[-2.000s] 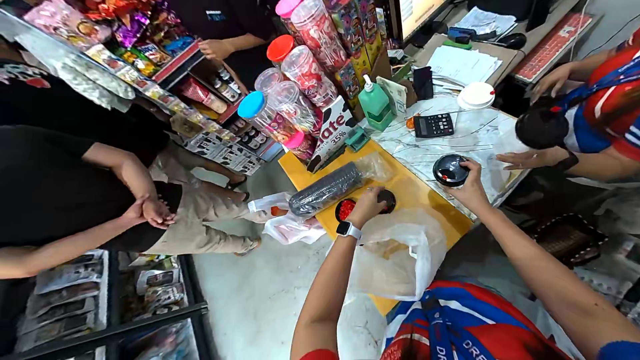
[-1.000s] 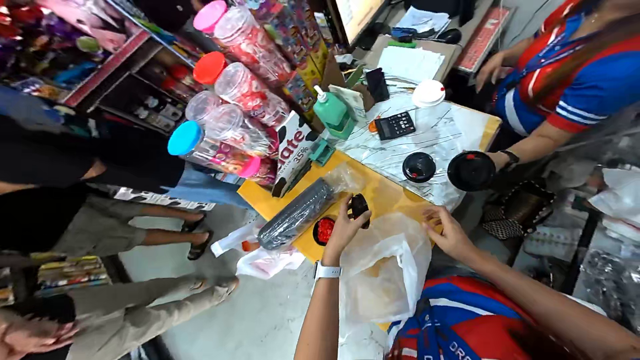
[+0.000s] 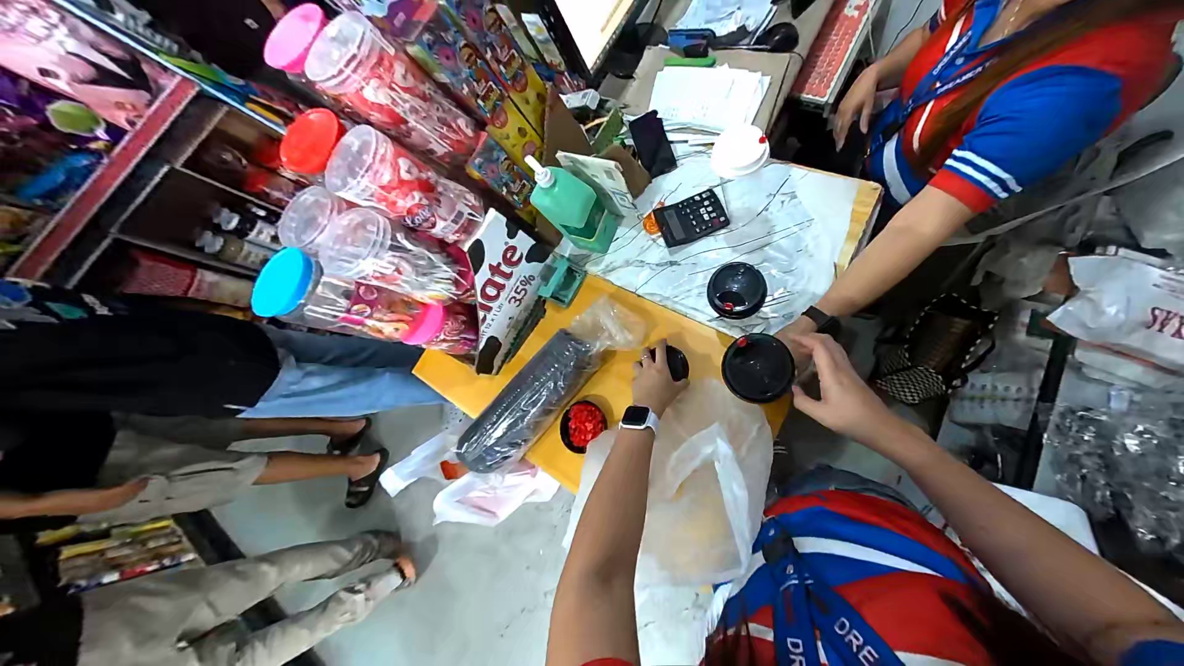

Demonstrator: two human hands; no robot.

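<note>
My left hand [image 3: 659,381], with a watch on its wrist, grips a small black round piece [image 3: 678,363] over the yellow tabletop. My right hand [image 3: 837,388] has thumb and fingers apart, at the right edge of a black round lid [image 3: 758,368]; a co-worker's hand reaches that same edge. Another black lid [image 3: 736,289] lies on the marbled surface. Left of my left hand are a black cup of small red pieces [image 3: 585,425] and a plastic-wrapped dark stack [image 3: 529,400]. A translucent plastic bag [image 3: 694,481] lies beneath my wrists.
A calculator [image 3: 692,217], a green pump bottle [image 3: 566,199] and a white lid [image 3: 739,151] stand farther back. Clear candy jars [image 3: 370,240] and a printed carton [image 3: 507,291] line the left side. Other people stand left, and a co-worker [image 3: 999,120] is at the right.
The co-worker's black lid has moved toward me and down to the table edge. My right hand, which held a black lid two seconds ago, let go of it and is now beside this one.
</note>
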